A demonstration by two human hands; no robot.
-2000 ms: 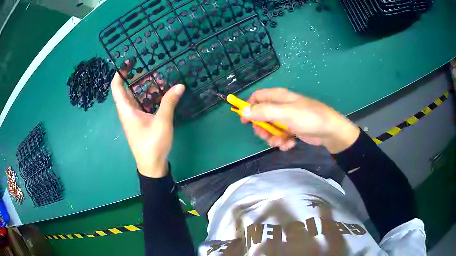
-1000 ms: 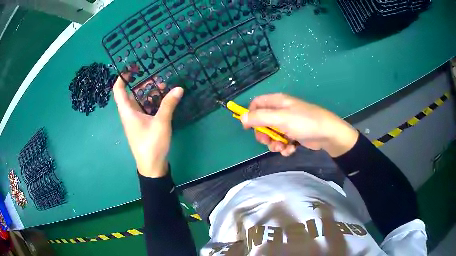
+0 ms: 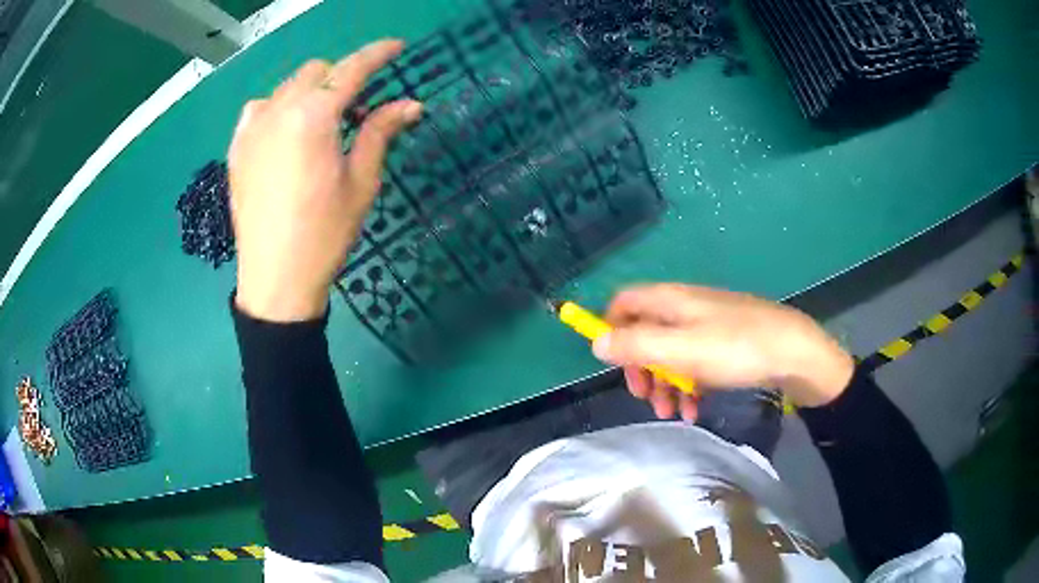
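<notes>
A flat black sprue frame [image 3: 490,171], blurred, lies at a slant in front of me with rows of small parts on its bars. My left hand [image 3: 302,171] is at its upper left edge, with thumb and forefinger around the bars; the other fingertips are partly hidden. My right hand [image 3: 718,347] is closed around the yellow-handled side cutters [image 3: 587,323]. Their dark jaws point up and left at the frame's near lower edge; whether they touch it cannot be told.
A black heap of cut parts [image 3: 205,216] is partly behind my left hand. A larger heap [image 3: 672,34] lies at the far side, beside a tall stack of frames [image 3: 855,57]. Low black frames [image 3: 97,387] and a copper-coloured pile [image 3: 34,421] are at the left. Pale specks [image 3: 712,171] dot the green table.
My left hand has moved up from the frame's lower left corner to its upper left edge. The frame has shifted down and right. My right hand and the cutters have moved down and slightly right.
</notes>
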